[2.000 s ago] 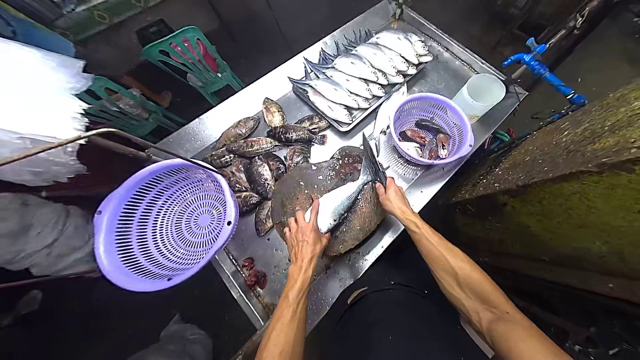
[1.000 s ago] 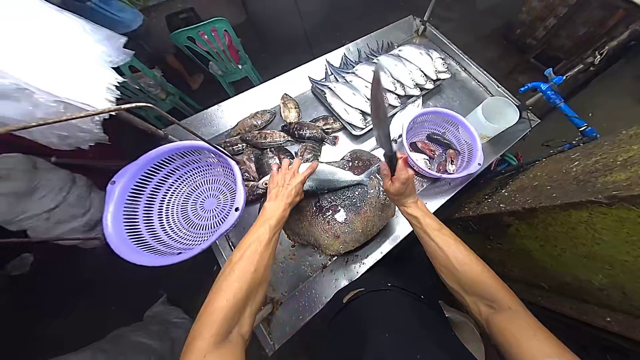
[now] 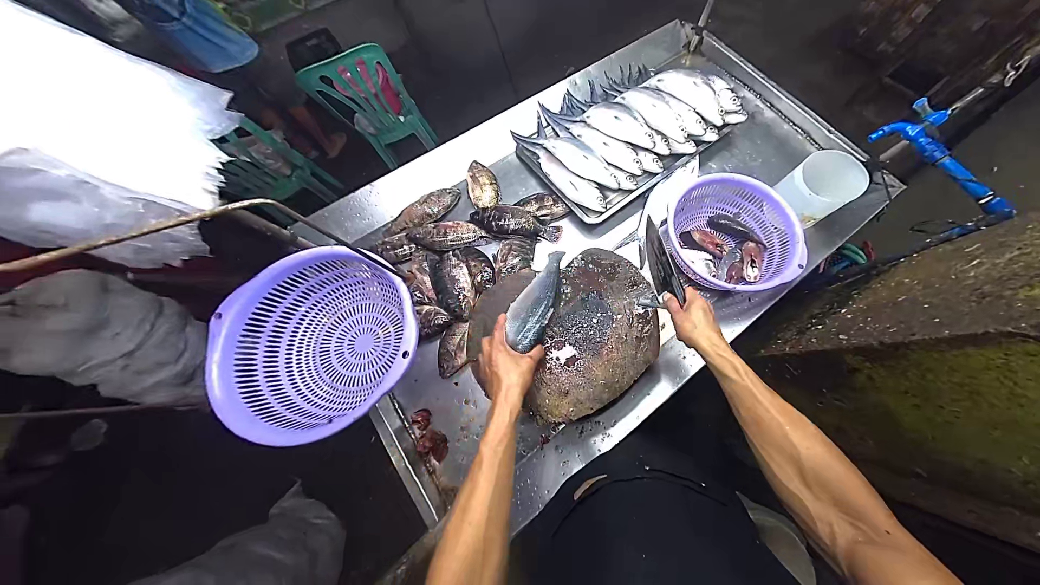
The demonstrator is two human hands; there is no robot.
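My left hand [image 3: 508, 361] grips a silvery fish [image 3: 534, 305] by its lower end, over the left part of a round chopping block [image 3: 601, 341]. In my right hand [image 3: 691, 318] is a knife [image 3: 660, 264], its broad dark blade pointing up and away. A small piece that looks like a fish tail [image 3: 648, 301] lies beside that hand at the block's right edge. Behind the knife, a purple plastic basket [image 3: 792, 215] holds cut fish pieces [image 3: 749, 258]. Several dark whole fish [image 3: 451, 280] are piled left of the block.
Silver fish [image 3: 617, 122] lie in rows on a metal tray [image 3: 597, 218] at the back of the steel table [image 3: 617, 422]. A translucent container [image 3: 833, 179] stands at the right. An empty purple basket [image 3: 313, 345] hangs left, near green chairs [image 3: 370, 89] and a blue faucet [image 3: 926, 138].
My left hand has turned the fish from lying across the block to pointing away from me. The knife, raised upright a second ago, is now lower. The fish's forked tail no longer shows on it.
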